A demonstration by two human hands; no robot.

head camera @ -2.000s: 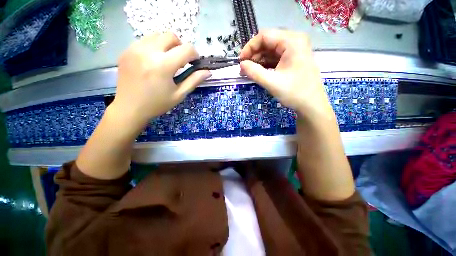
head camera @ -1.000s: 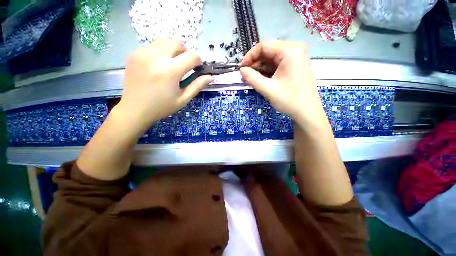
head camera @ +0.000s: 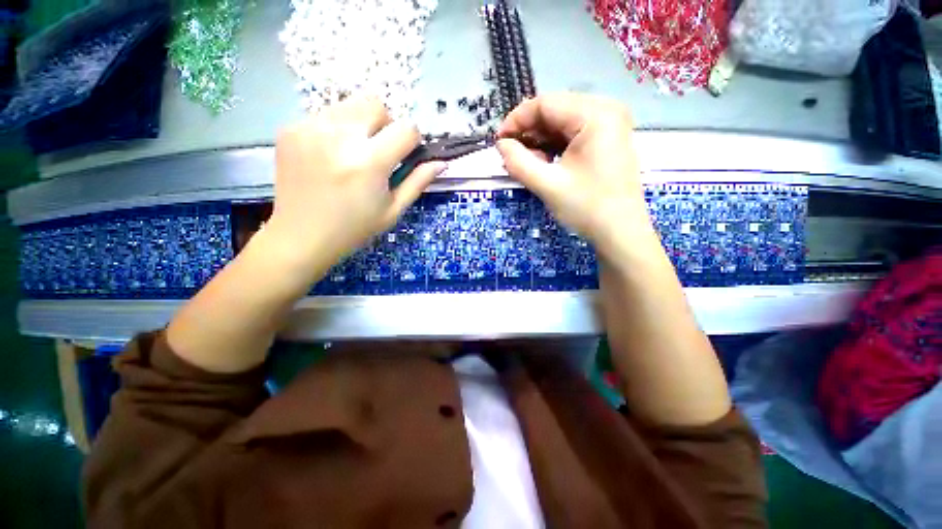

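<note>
My left hand (head camera: pixel 336 186) holds dark pliers (head camera: pixel 446 148), with the jaws pointing right to my right fingertips. My right hand (head camera: pixel 584 160) has thumb and index finger pinched at the jaw tips on a small black part, mostly hidden by the fingers. Black component sticks (head camera: pixel 508 52) lie just behind the jaws, with small loose black components (head camera: pixel 473 104) beside their left side. Blue PCB panels (head camera: pixel 470 240) lie in a long row on the rail under my wrists.
Behind the rail (head camera: pixel 749 155) lie a green leaded pile (head camera: pixel 207 52), white connectors (head camera: pixel 356 47), a red leaded pile (head camera: pixel 666 36), a clear plastic bag (head camera: pixel 806 31) and a black bin (head camera: pixel 890 93). Red cloth of a person (head camera: pixel 888 351) is at right.
The view has shifted slightly, so the piles sit a little further right or lower. The pliers and both hands stay together in much the same pose.
</note>
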